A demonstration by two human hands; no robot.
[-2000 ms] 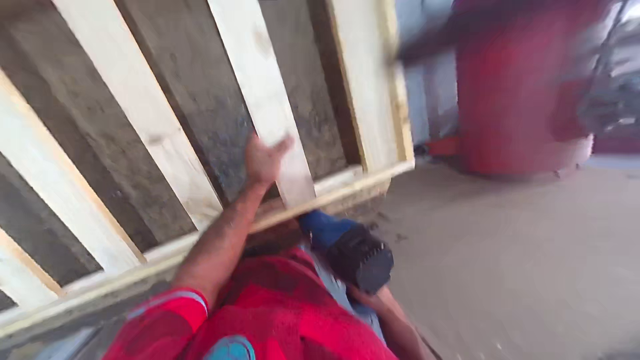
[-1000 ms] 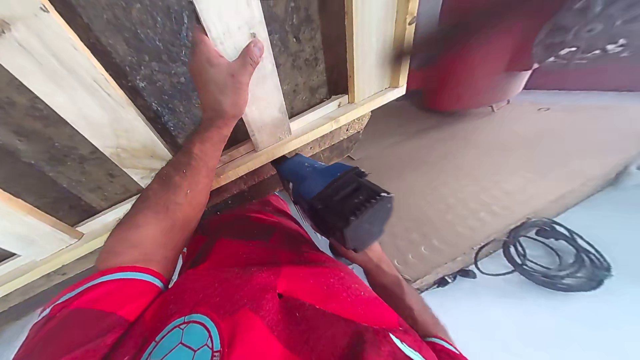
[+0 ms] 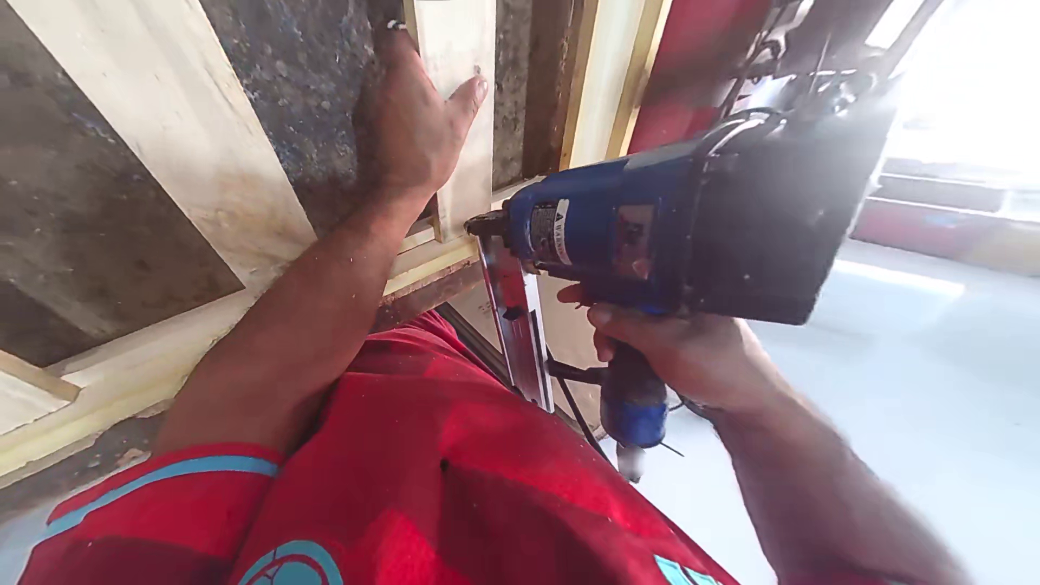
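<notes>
A blue and black pneumatic nail gun (image 3: pixel 601 227) is in my right hand (image 3: pixel 691 349), which is closed around its grip. The tool's nose is at the lower end of a pale wooden slat (image 3: pixel 463 138), where the slat meets the frame's edge rail (image 3: pixel 431 264). Its silver magazine (image 3: pixel 517 325) points down toward my body. My left hand (image 3: pixel 418 130) lies on the left edge of that same slat, thumb on its face and fingers over the side; the fingertips are partly hidden in shadow.
Another wide slat (image 3: pixel 187 122) crosses the frame to the left over a dark, stained surface (image 3: pixel 81 187). Beyond the frame at upper right are a red object (image 3: pixel 686 73) and blurred dark equipment. Pale floor (image 3: pixel 918 390) lies at the right.
The nail gun, seen below the frame's edge in the earlier frames, has come up to the slat's end in my right hand. My left hand stays at the slat. The view has shifted.
</notes>
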